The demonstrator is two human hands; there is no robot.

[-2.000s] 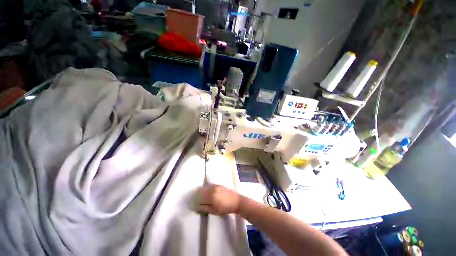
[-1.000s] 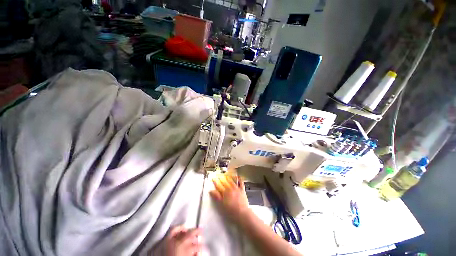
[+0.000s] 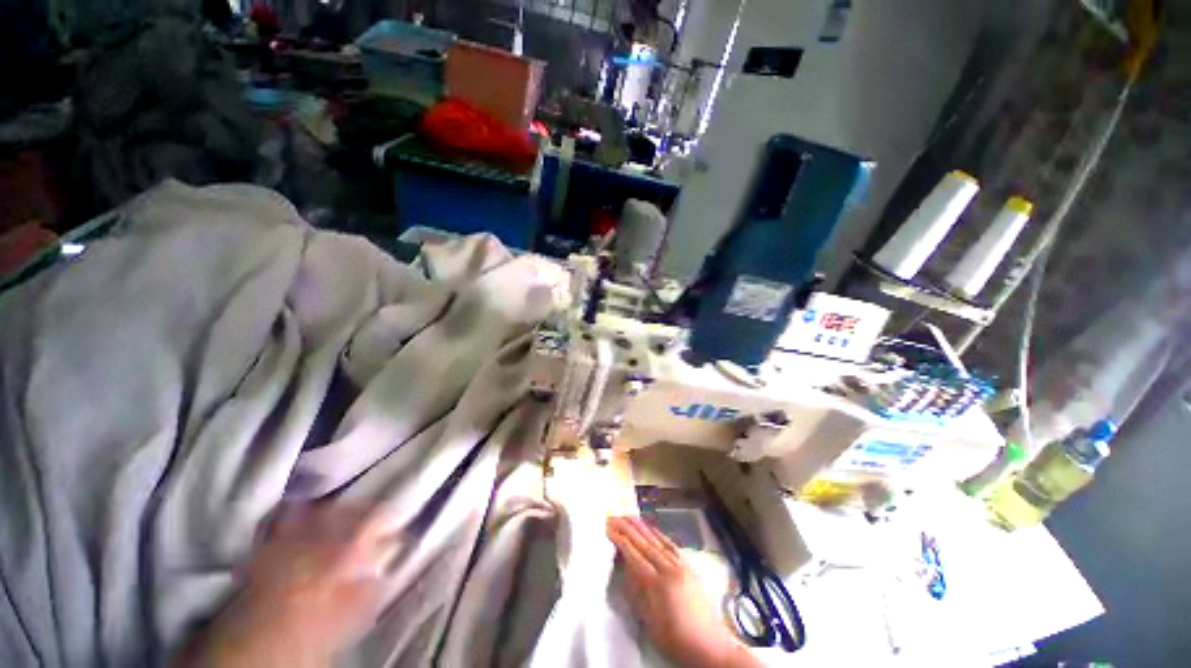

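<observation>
A large grey-beige cloth (image 3: 235, 379) lies heaped on the left and runs under the needle area of the white sewing machine (image 3: 712, 420). Its white edge strip (image 3: 585, 555) lies below the presser foot (image 3: 585, 450). My left hand (image 3: 307, 574) is blurred over the cloth folds at lower left; whether it grips cloth cannot be told. My right hand (image 3: 660, 581) lies flat at the strip's right side, fingers toward the needle plate, holding nothing. Black scissors (image 3: 764, 600) lie on the bed to its right.
A dark blue-teal phone (image 3: 773, 255) stands on the machine head beside the control panel (image 3: 836, 326). Two white thread cones (image 3: 930, 225) stand behind. An oil bottle (image 3: 1055, 476) and a small blue tool (image 3: 931, 565) are on the right. Crates (image 3: 494, 85) stand at the back.
My left hand has moved left from the seam onto the folds, and the cloth there is more bunched. My right hand has moved slightly back and right from the needle area.
</observation>
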